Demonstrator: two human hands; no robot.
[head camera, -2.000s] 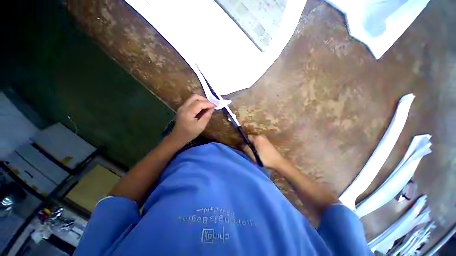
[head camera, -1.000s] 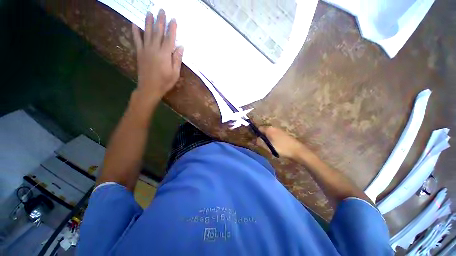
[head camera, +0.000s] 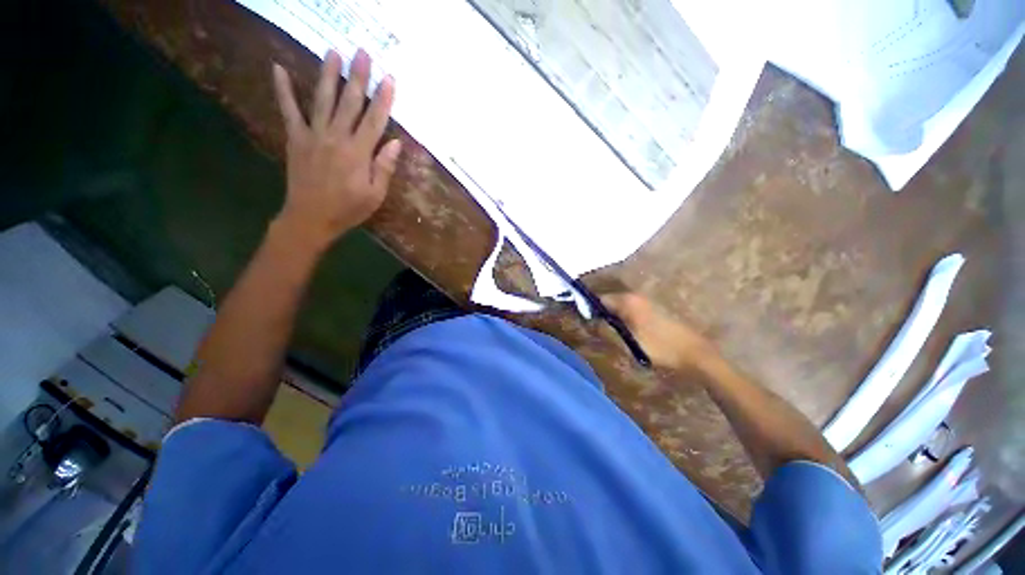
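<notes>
Long fabric shears (head camera: 555, 265) with thin blades and black handles lie along the near edge of the white fabric lay (head camera: 540, 169). My right hand (head camera: 652, 329) is shut on the handles; its fingers are partly hidden. My left hand (head camera: 337, 157) lies flat with fingers spread, fingertips at the lay's edge, holding nothing. A curled white offcut (head camera: 498, 286) hangs beside the blades near my shirt. Fine printed lines show on the paper marker (head camera: 357, 30) at the upper left.
A grey slab (head camera: 629, 101) lies on the lay. Another white printed stack (head camera: 899, 101) is at the upper right. Curved white cut pieces (head camera: 899, 348) and a small shiny object (head camera: 933, 444) lie on the brown table (head camera: 764, 281) at right. Equipment stands at lower left.
My left hand has moved from the offcut by the blades up along the lay's edge and now lies spread. The white offcut has curled down beside the shears.
</notes>
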